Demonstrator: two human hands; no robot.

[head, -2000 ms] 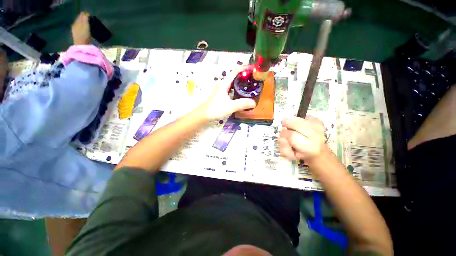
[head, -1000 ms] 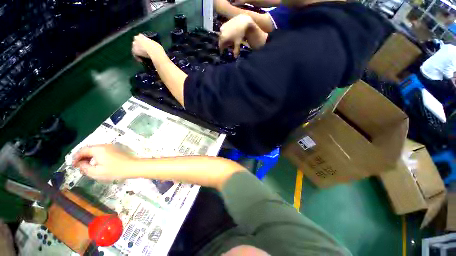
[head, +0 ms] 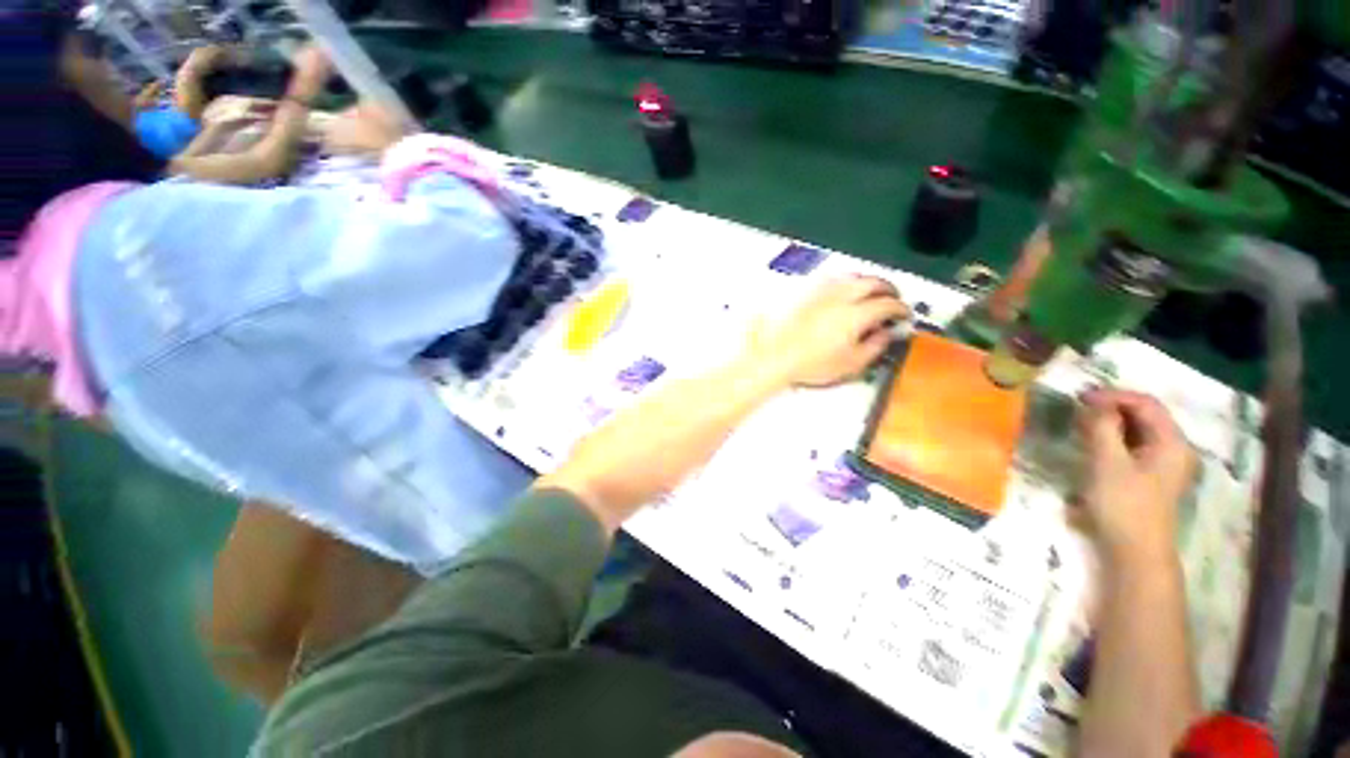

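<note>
The orange pad point(head: 948, 430) on its dark base is bare under the brass-coloured ram tip point(head: 1013, 367) of the green press point(head: 1110, 259). My left hand point(head: 829, 329) is low over the paper at the pad's far left corner, fingers bent; whether they hold something small is hidden. My right hand point(head: 1137, 459) is right of the pad, thumb and fingers curled close together; I cannot tell if a small part is between them. The long dark lever point(head: 1276, 518) hangs right of my right hand, untouched, with a red ball point(head: 1226, 738) at its lower end.
Black housings with red lights stand on the green conveyor beyond the table, one at centre point(head: 666, 141) and one near the press point(head: 945, 210). A co-worker's blue sleeve point(head: 296, 282) and a tray of black parts point(head: 521, 296) are at left. A yellow piece point(head: 597, 317) lies on the paper.
Two seconds ago my left hand held a housing at the ram and my right hand gripped the lever; both are away now. The view swung right, then back left.
</note>
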